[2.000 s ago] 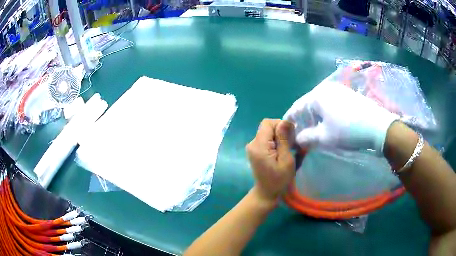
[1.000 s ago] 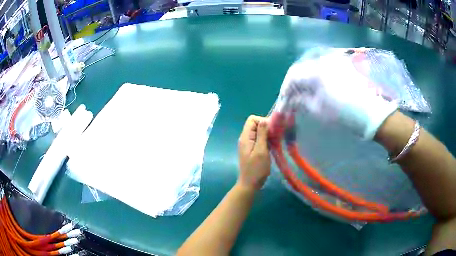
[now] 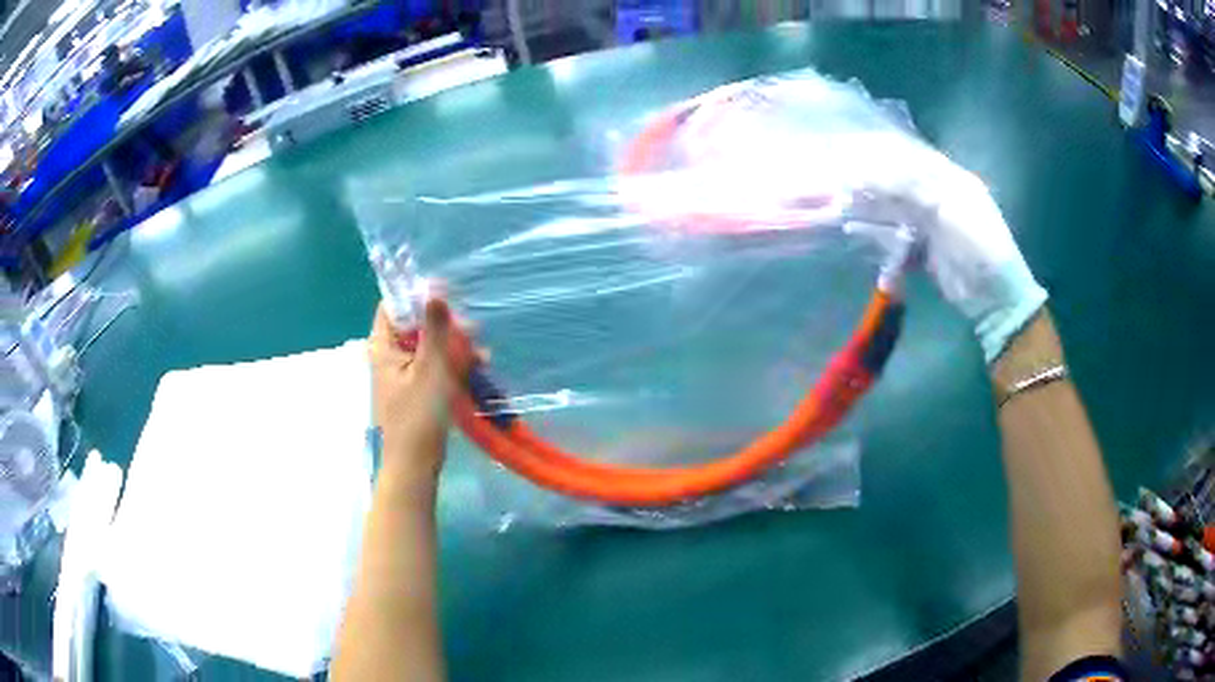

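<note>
Orange cables lie in a U-shaped curve inside a clear plastic bag in front of me. The cables have dark and red bands near both ends. My bare left hand grips the bag and the cable ends at its left side. My right hand, in a white glove, is at the cable ends at the bag's right side; blur and glare hide its fingers, and its hold cannot be made out.
A bagged orange cable pack lies behind the held bag. A white-topped bag stack is at the left, beside a white roll. A fan is at the far left. More cable ends show at the lower right.
The view has turned right. The bagged cables are now spread wide between my two hands, with my left hand further left in the picture. The curve of cable now faces me.
</note>
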